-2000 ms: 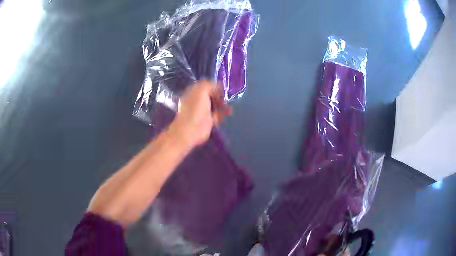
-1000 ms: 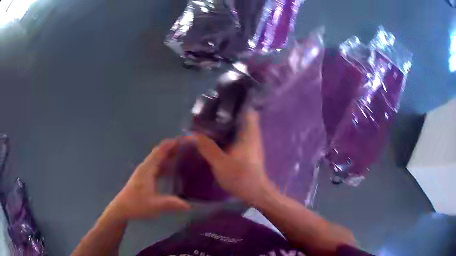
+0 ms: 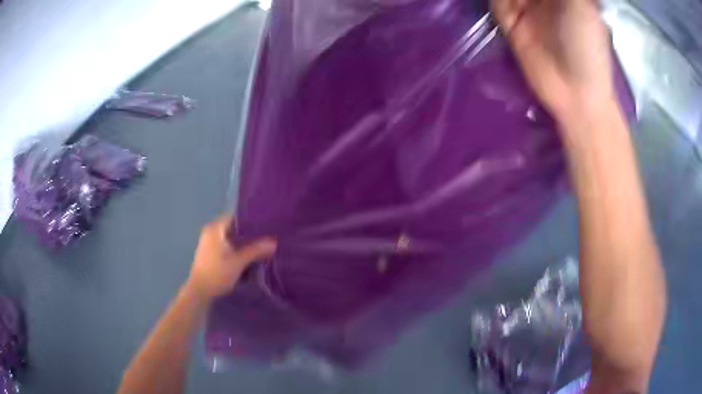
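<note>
A large purple bagged garment (image 3: 400, 154) in shiny clear film is held up in front of me, filling the upper middle. My left hand (image 3: 223, 262) grips its lower left edge, thumb over the film. My right hand (image 3: 558, 46) is at its upper right, cut off by the top edge and blurred; its fingers lie at the garment, and I cannot tell how firmly they hold it. No hanger hook shows on this garment. Its lower end is blurred, and its top runs out of the picture.
Purple bagged garments (image 3: 69, 185) lie on the grey floor (image 3: 185, 169) near the white wall (image 3: 77, 54) at left, with a narrow bagged strip (image 3: 150, 103) behind them. Another piece shows at the lower left edge. A crinkled bagged garment (image 3: 531, 331) lies at lower right.
The view has turned, bringing the wall and the left floor pile in. A purple bagged garment is now raised and spread before me; my right hand has moved up and my left hand has closed on its edge.
</note>
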